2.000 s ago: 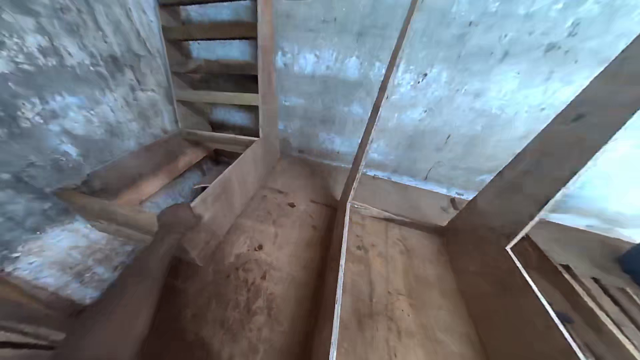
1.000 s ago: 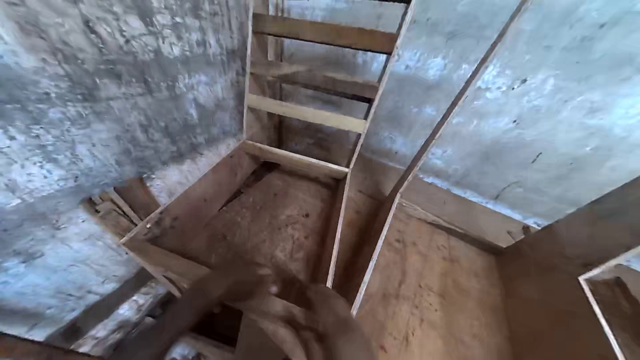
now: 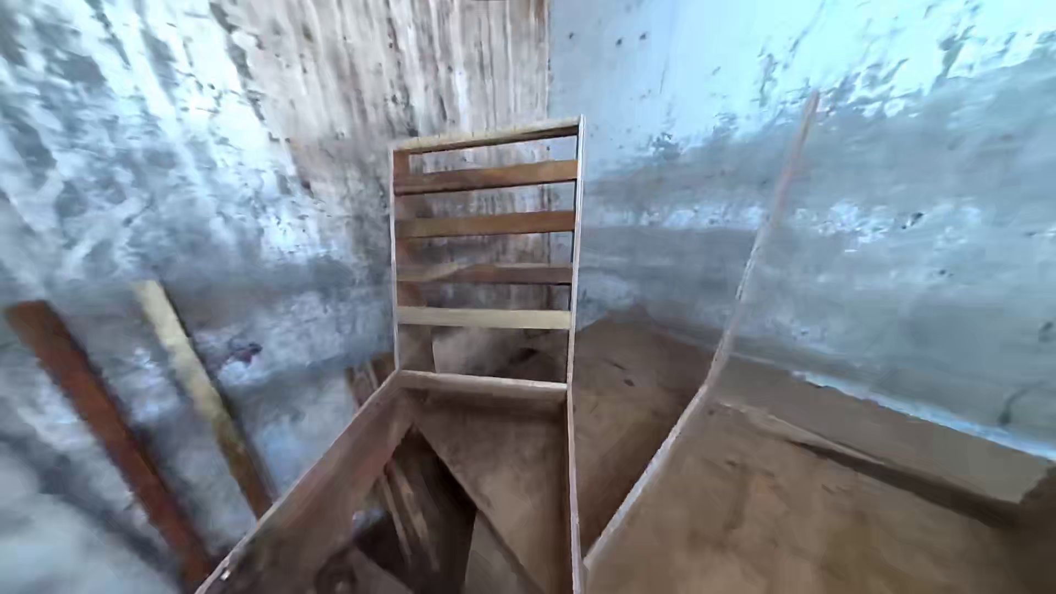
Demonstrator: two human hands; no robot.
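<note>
Neither my left hand nor my right hand can be made out. A wooden chair-like frame stands in the middle, with a slatted upright back (image 3: 485,224) and an open box-shaped seat frame (image 3: 487,381) below it. Through the seat frame show a brown panel (image 3: 503,462) and loose timber (image 3: 412,495). The dark area low inside the frame is too blurred to tell what lies there. Right of it, a second wooden frame has a thin, pale-edged side (image 3: 747,280) that rises at a slant beside a wide plywood panel (image 3: 825,503).
Two wood strips, one reddish brown (image 3: 103,429) and one pale (image 3: 202,396), lean at the left. Behind the frames, a stained plaster wall (image 3: 272,165) meets a bluish wall (image 3: 866,190) in a corner.
The view has swung up and left. Both hands, seen earlier at the front of the seat frame, are no longer visible. The box-shaped frame has turned against its neighbour.
</note>
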